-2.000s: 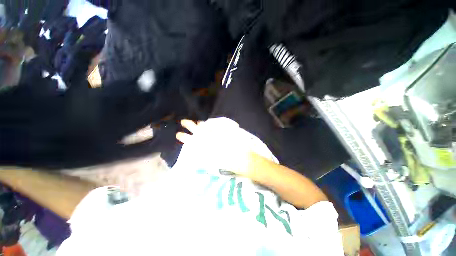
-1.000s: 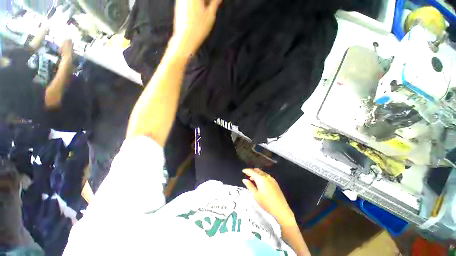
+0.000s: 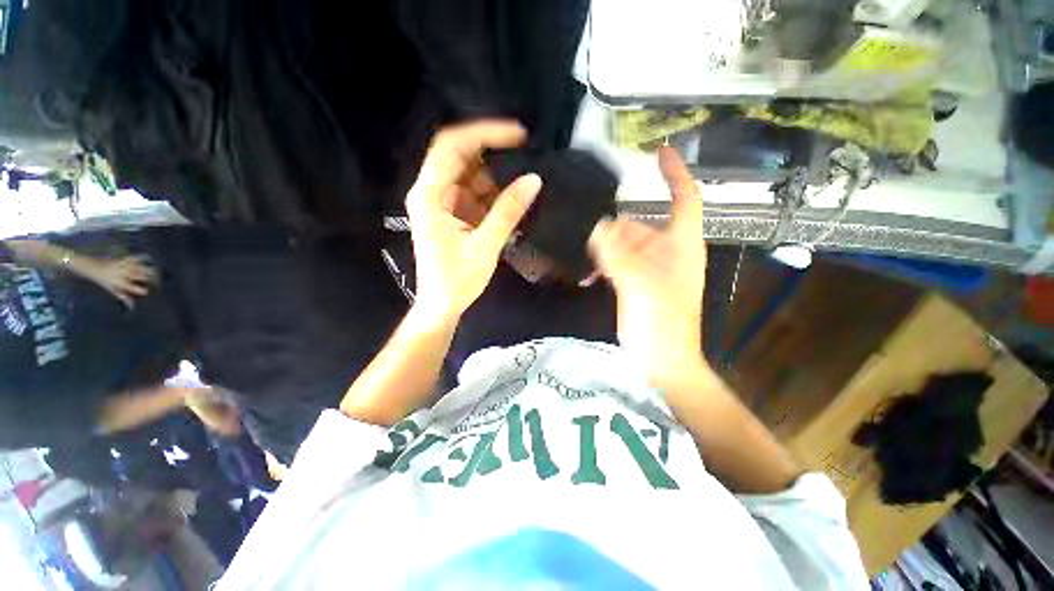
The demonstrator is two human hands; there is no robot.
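A small bundle of black cloth [image 3: 566,208] is held up in front of my chest, over the table's front edge. My left hand [image 3: 465,225] grips its left side between thumb and curled fingers. My right hand [image 3: 659,260] is at its lower right side, blurred, with the index finger pointing up and apart; whether it grips the cloth cannot be told. A large black garment heap [image 3: 289,104] lies at the upper left, beyond my left hand.
The machine's pale metal plate [image 3: 670,58] and a yellow-and-black strip [image 3: 647,127] are at upper right. The patterned table edge [image 3: 867,231] runs below. A cardboard box [image 3: 809,398] with black scraps [image 3: 936,439] stands lower right. Another person's arms [image 3: 116,277] are at left.
My left hand has come back from the garment heap, and my right hand has risen from my lap. Both are now at a small black cloth. The view has turned, showing the cardboard box more fully.
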